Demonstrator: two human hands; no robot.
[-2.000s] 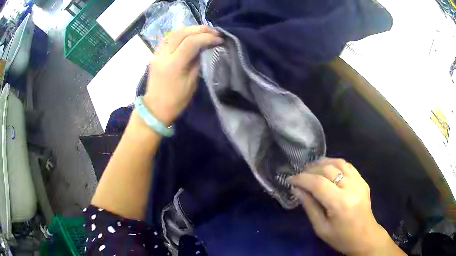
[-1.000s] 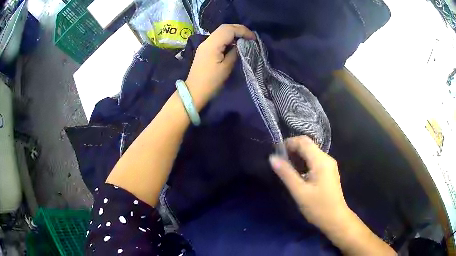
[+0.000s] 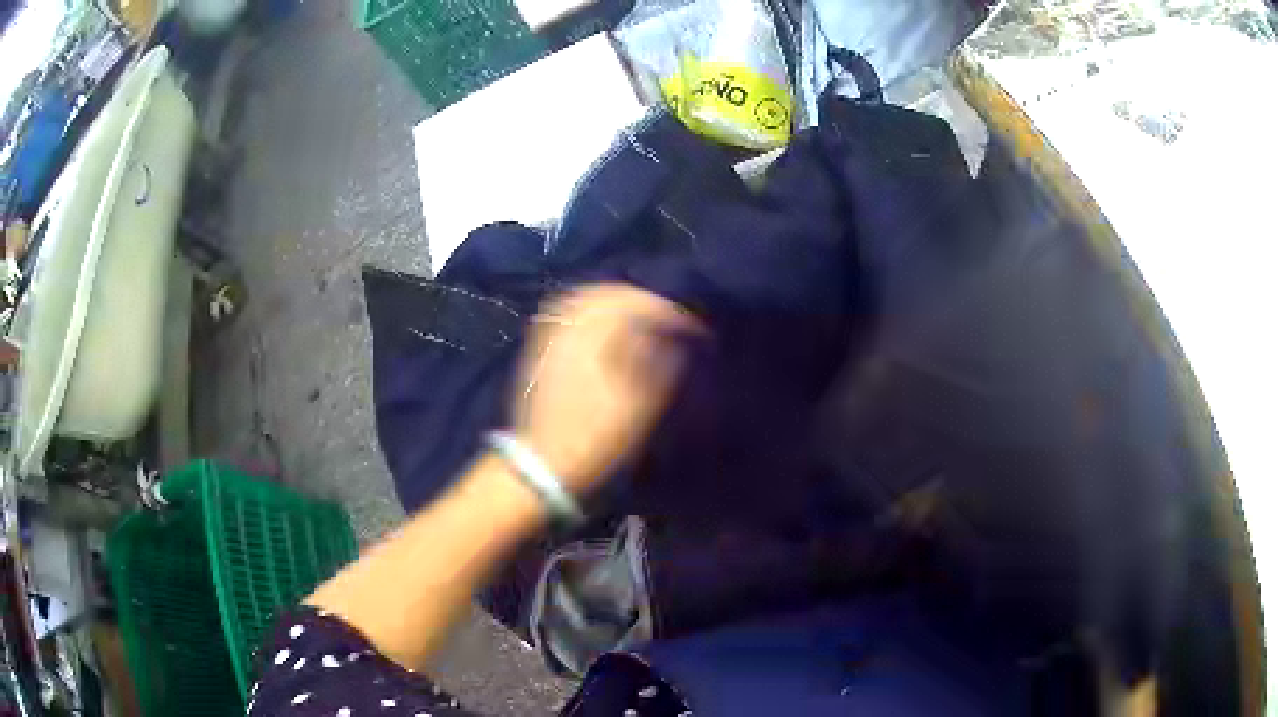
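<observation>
The dark navy garment (image 3: 729, 266) lies over my lap and against the table edge. My left hand (image 3: 610, 371), with a pale bracelet at the wrist, is blurred over the middle of the cloth. Its fingers are curled, but whether they pinch the cloth is unclear. A round opening with a grey inside (image 3: 596, 602) shows low, beside my left forearm. The right part of the cloth is smeared by motion. My right hand cannot be made out; a small tan patch at the bottom right is too unclear to name.
The white, wood-edged table (image 3: 1205, 210) curves down the right. A clear bag with a yellow patch (image 3: 736, 98) and a white board (image 3: 519, 140) lie beyond the garment. Green crates stand at lower left (image 3: 231, 574) and top (image 3: 435, 49). A pale padded object (image 3: 112, 266) stands left.
The grey-lined opening that both hands held has left their grip and no longer shows there. My left hand sits lower over the cloth. My right hand has gone from sight. The view has shifted left.
</observation>
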